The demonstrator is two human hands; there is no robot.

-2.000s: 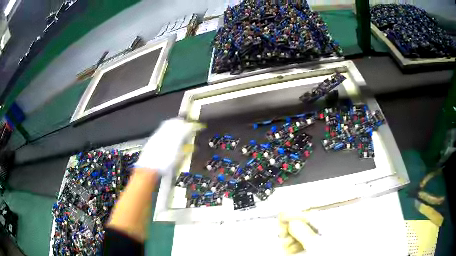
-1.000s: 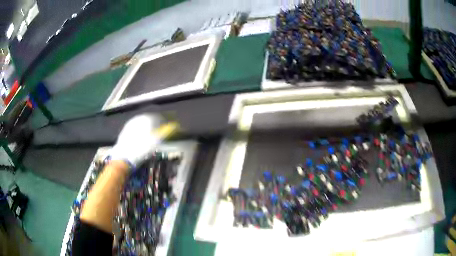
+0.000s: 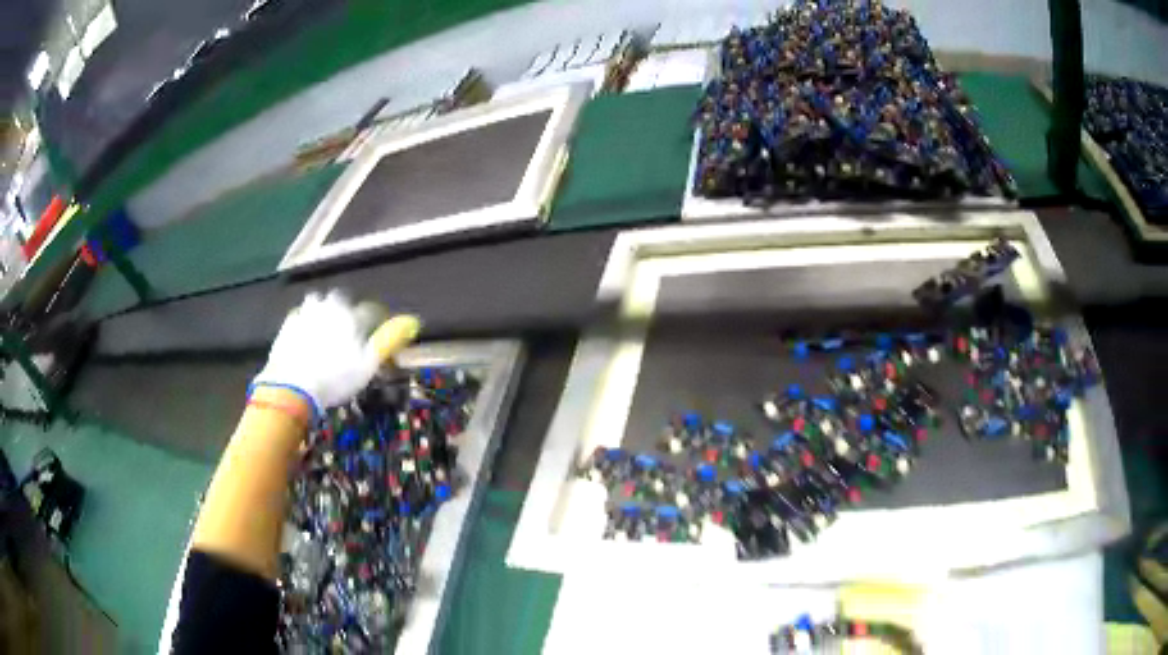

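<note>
My left hand, in a white glove with yellow fingers, is over the back of the left tray, which is heaped with mixed circuit boards. Its fingers point right; no board shows in it, and its grip is unclear. My right hand is cut off by the bottom edge, with only yellow glove fingers showing. They lie over a circuit board with blue, white and red parts, above the white work surface. The centre tray holds scattered boards, grouped along its front and right.
A rear tray bears a high pile of boards. An empty white-framed tray is at the back left. A green post stands at the right, with a far right tray of boards beyond it. A dark belt-like strip runs behind the left tray.
The view has turned left. My left hand has moved from the centre tray's left side to over the left tray. A board now shows at my right hand's fingers near the bottom edge.
</note>
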